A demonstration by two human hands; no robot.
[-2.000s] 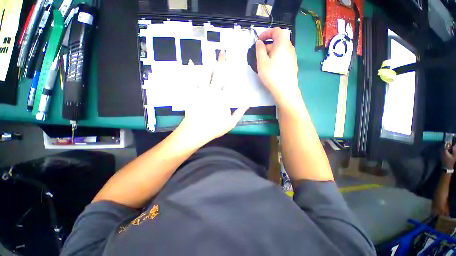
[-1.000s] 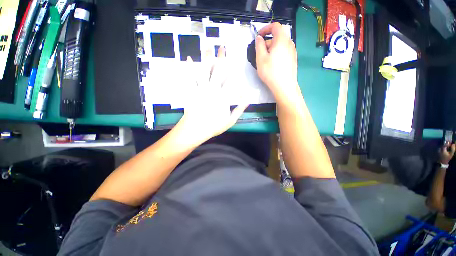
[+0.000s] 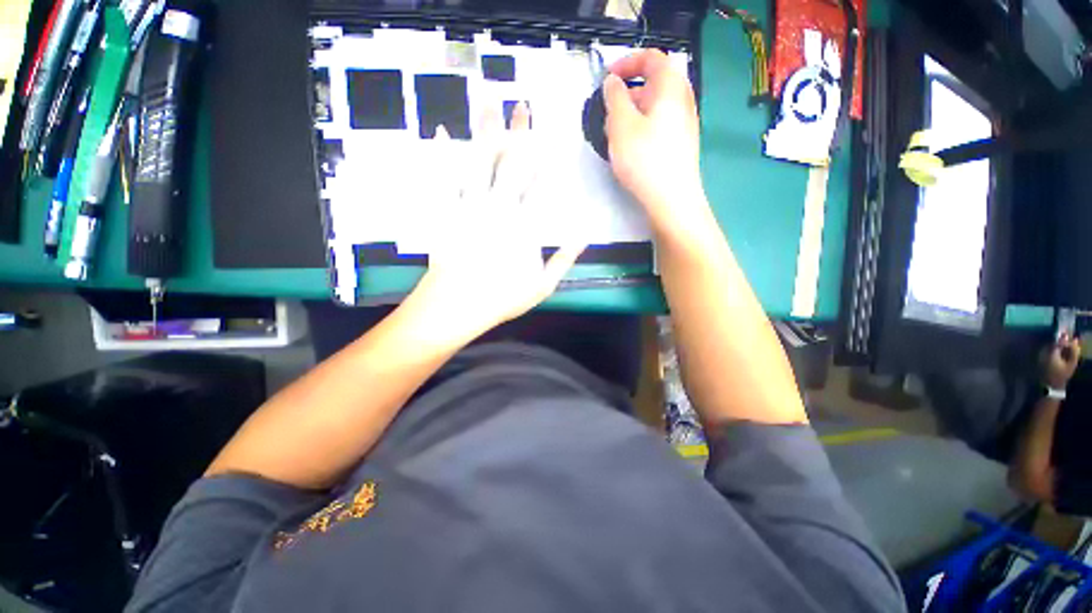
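The laptop base housing with its white backing sheet [image 3: 395, 180] lies in front of me, with black square openings and a round black area near its right side. My left hand [image 3: 491, 240] rests on the sheet with its fingers apart and washed out by glare; it holds nothing that I can see. My right hand [image 3: 653, 126] is at the upper right of the sheet, over the edge of the round black area. Its thumb and fingers are pinched around a thin metallic tool, perhaps tweezers [image 3: 598, 60], whose tip is near the housing's far edge.
The dark display is beyond the housing. Left are a black electric screwdriver [image 3: 165, 150] and several pens [image 3: 102, 144]. Right are a cooling fan [image 3: 804, 104], a red bag [image 3: 819, 24] and a device with a bright panel [image 3: 952, 216]. Another person's arm [image 3: 1039, 425] shows at far right.
The whole view has shifted slightly, so the bench things sit a little further left and higher. Both hands keep nearly the same place on the housing.
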